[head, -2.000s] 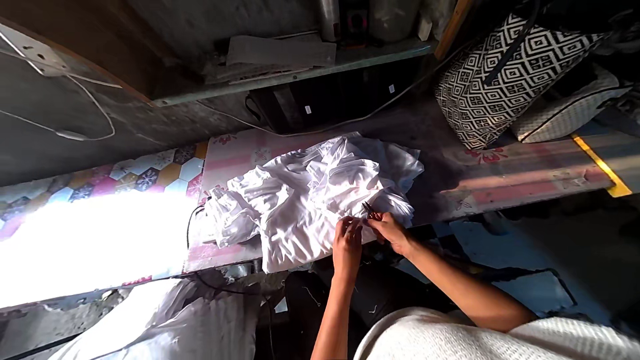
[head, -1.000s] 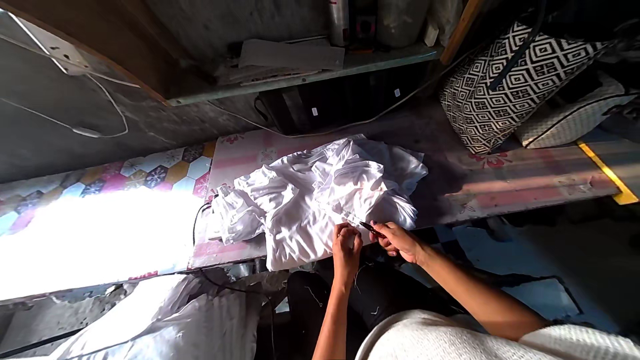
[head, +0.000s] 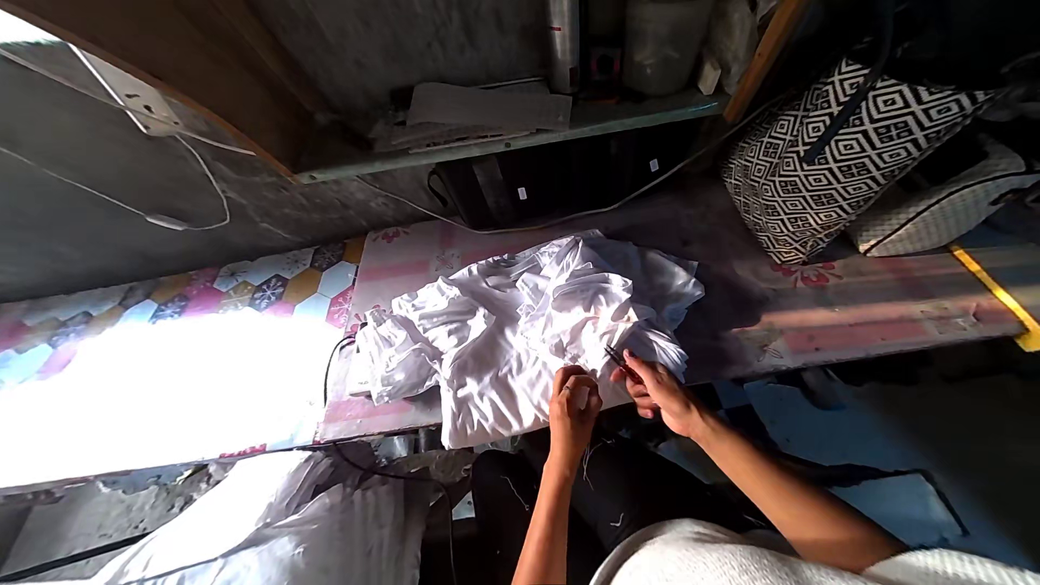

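Observation:
A crumpled heap of white cloth (head: pixel 504 341) lies on the table, its front edge hanging slightly over the table's edge. At that front edge my left hand (head: pixel 575 402) pinches a bit of the cloth between bent fingers; a ring shows on one finger. Just to its right, my right hand (head: pixel 654 388) holds a small dark and red cutting tool (head: pixel 621 362), probably thread snips, whose tips point up and left over the cloth. Loose threads hang below my left hand. Whether the tool's blades touch the fabric I cannot tell.
The table (head: pixel 845 317) has a patterned cover. A black-and-white patterned bag (head: pixel 845 146) and a checked bag (head: pixel 934 207) stand at the right. Behind, a shelf (head: pixel 520 140) holds papers and containers above black cases (head: pixel 569 183). White fabric (head: pixel 309 528) hangs low at the left.
My right hand with the tool has moved slightly off from my left hand, leaving a small gap between them. The left hand stays at the cloth's front edge.

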